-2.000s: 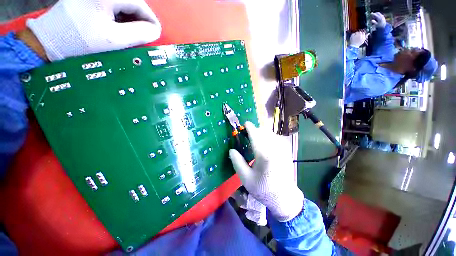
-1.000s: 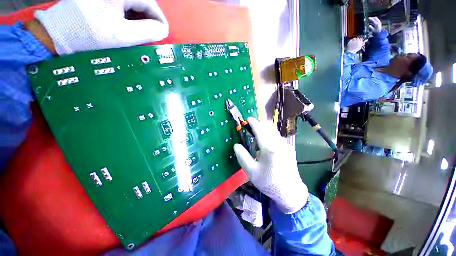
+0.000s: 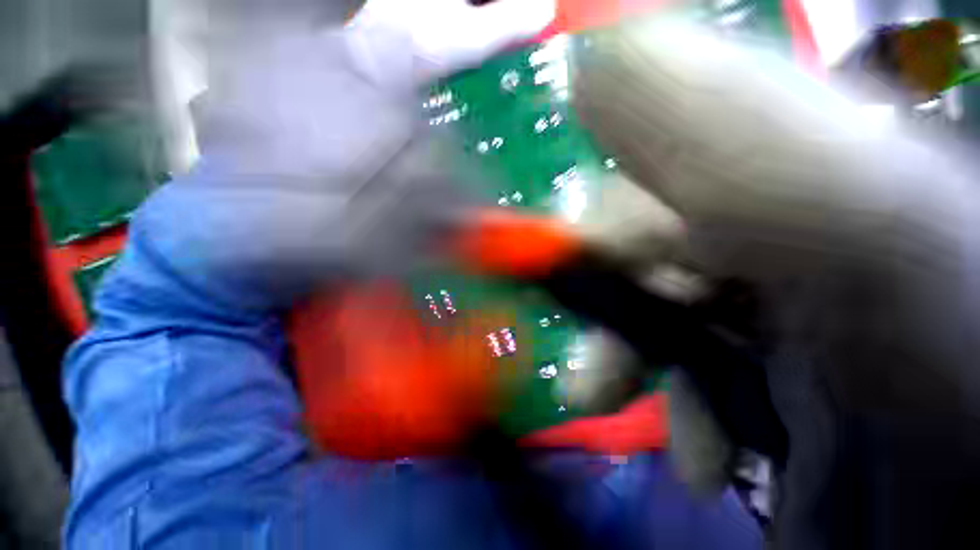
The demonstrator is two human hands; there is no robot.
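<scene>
A green printed circuit board [image 3: 489,107] with silver solder spots lies partly hidden behind my hands and the cutters. The cutters [image 3: 645,312], blurred and very close to the camera, show black handles and orange-red parts, with a grey blur at the jaws. My right hand [image 3: 752,150] in a pale glove is large and blurred at the right, around the handles. My left hand [image 3: 312,118] is a whitish blur at the upper left, above a blue sleeve; its fingers cannot be made out.
A red mat [image 3: 623,428] shows below the board. At the left is a black tray [image 3: 22,236] with red lining and green boards [image 3: 102,183]. A blurred brass-coloured bracket [image 3: 919,59] stands at the upper right.
My right hand and the cutters have come up from the board, close to the camera. The view has shifted left, bringing in the black tray. The picture is now strongly blurred.
</scene>
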